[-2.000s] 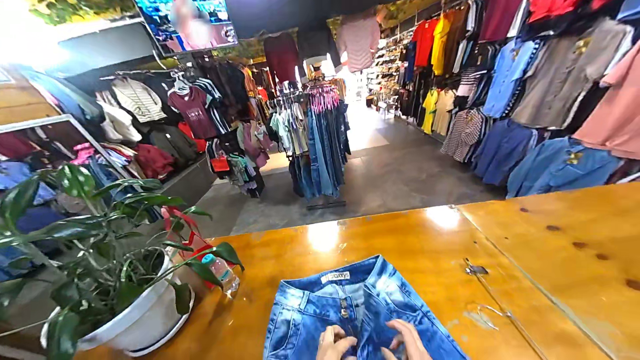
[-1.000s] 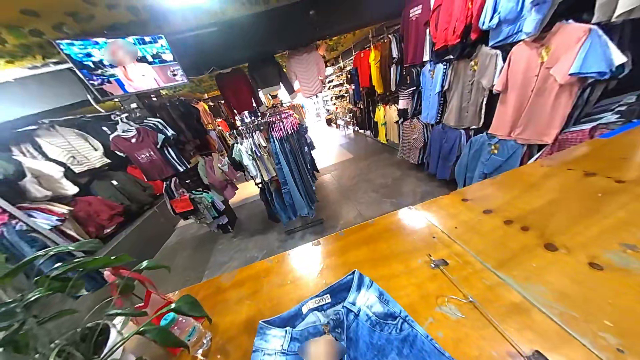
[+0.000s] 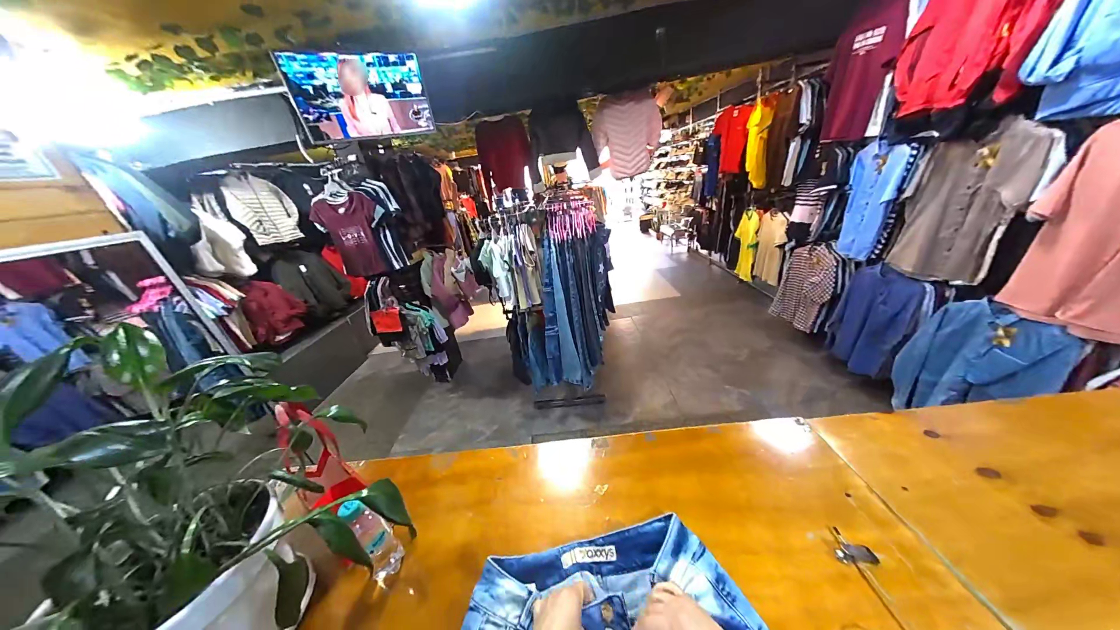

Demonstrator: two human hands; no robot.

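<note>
A pair of blue faded jeans [image 3: 516, 595] lies on the varnished wooden counter [image 3: 472, 490] at the bottom centre, its waistband toward the far side. A white label bearing writing shows inside the waistband. My left hand [image 3: 563, 607] grips the front opening on the left of the metal button, and my right hand [image 3: 674, 609] grips the denim on the right of it. Both hands are cut off by the lower edge of the view, and so is most of the jeans.
At the left stand a potted plant [image 3: 254, 542], a clear plastic bottle with a teal cap [image 3: 376, 538] and a red bag [image 3: 328, 472]. A metal hasp [image 3: 856, 553] lies on the counter at right. Beyond the counter are racks of clothes [image 3: 569, 297].
One second ago the button area was blurred and my hands could not be made out clearly; now both show at the fly. The view has swung about.
</note>
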